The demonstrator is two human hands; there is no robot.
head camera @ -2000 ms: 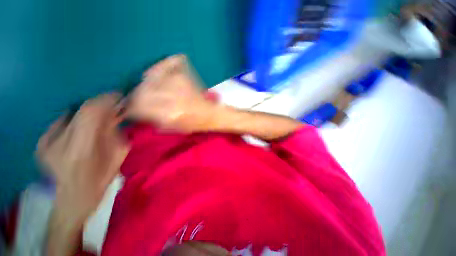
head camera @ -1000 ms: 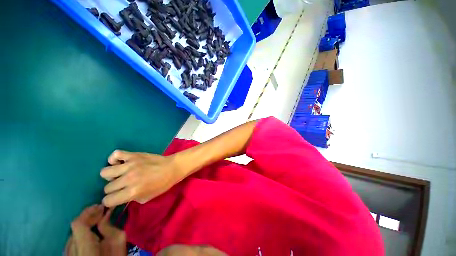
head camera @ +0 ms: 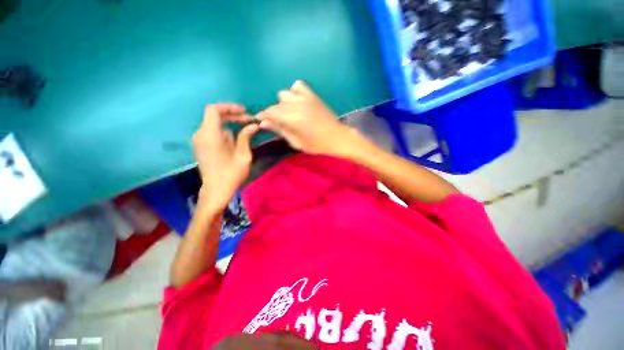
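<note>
My left hand (head camera: 222, 147) and my right hand (head camera: 301, 119) meet fingertip to fingertip just above the front edge of the green bench top (head camera: 171, 61). A small dark moulded part (head camera: 252, 122) shows between their fingertips, held by both hands. Its exact shape is too small and blurred to tell. A blue parts tray (head camera: 410, 96) with a pale lining and many loose dark parts stands at the upper right.
A pile of dark parts (head camera: 20, 83) lies at the far left, near a white sheet (head camera: 17, 179) with dark pieces. A blue stool (head camera: 479, 130) stands under the tray. A lower blue bin (head camera: 231, 240) holds mixed pieces. A person in pale clothing (head camera: 65, 249) is at lower left.
The view has swung, so the tray now shows farther right and the pile, white sheet and neighbour have come into view. Both hands stay together and now show clearly, with a dark part between the fingertips.
</note>
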